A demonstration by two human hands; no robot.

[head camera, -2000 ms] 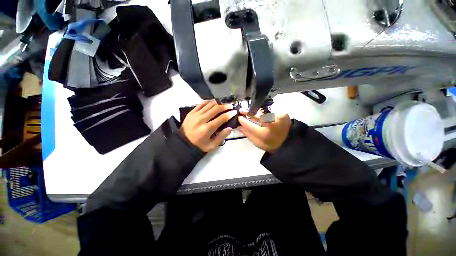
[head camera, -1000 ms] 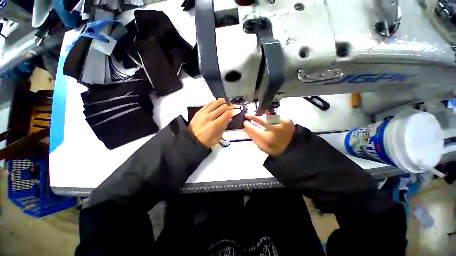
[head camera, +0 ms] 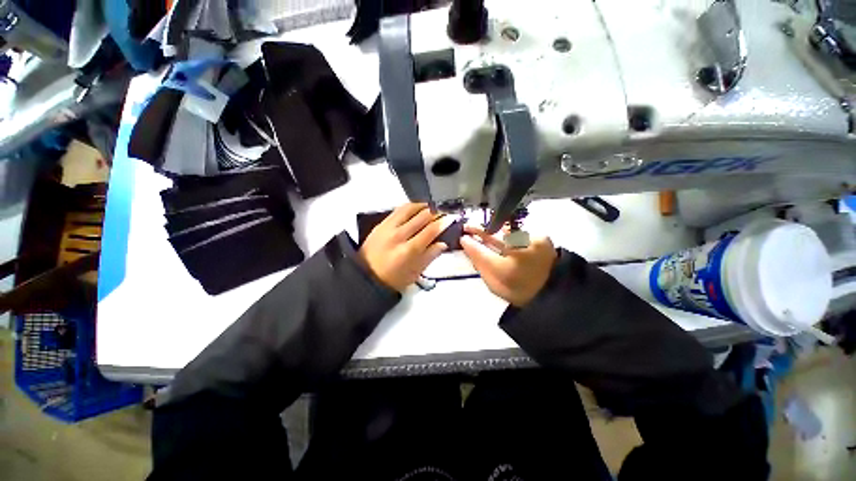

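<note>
A small black piece [head camera: 374,222] lies under the needle area of the white sewing machine [head camera: 601,94]. My left hand [head camera: 404,249] rests on it, fingers bent, left of the needle. My right hand [head camera: 514,268] is at its right end, thumb and fingertips on its edge close to the presser foot. The needle itself is too small and partly hidden to make out. A fanned stack of black cut pieces [head camera: 235,240] lies left of my left hand, and a loose pile of black pieces [head camera: 305,117] lies behind it.
A tied grey and black bundle [head camera: 192,131] lies at the far left. Small black snips [head camera: 598,209] lie under the machine arm. A large white-lidded tub [head camera: 779,277] stands at right. A blue crate [head camera: 56,362] is on the floor at left. Two dark grey bars stand before the machine head.
The camera view has shifted, so the table and machine appear further right and slightly lower. Both hands stay on the black piece at the needle, with slight finger movement.
</note>
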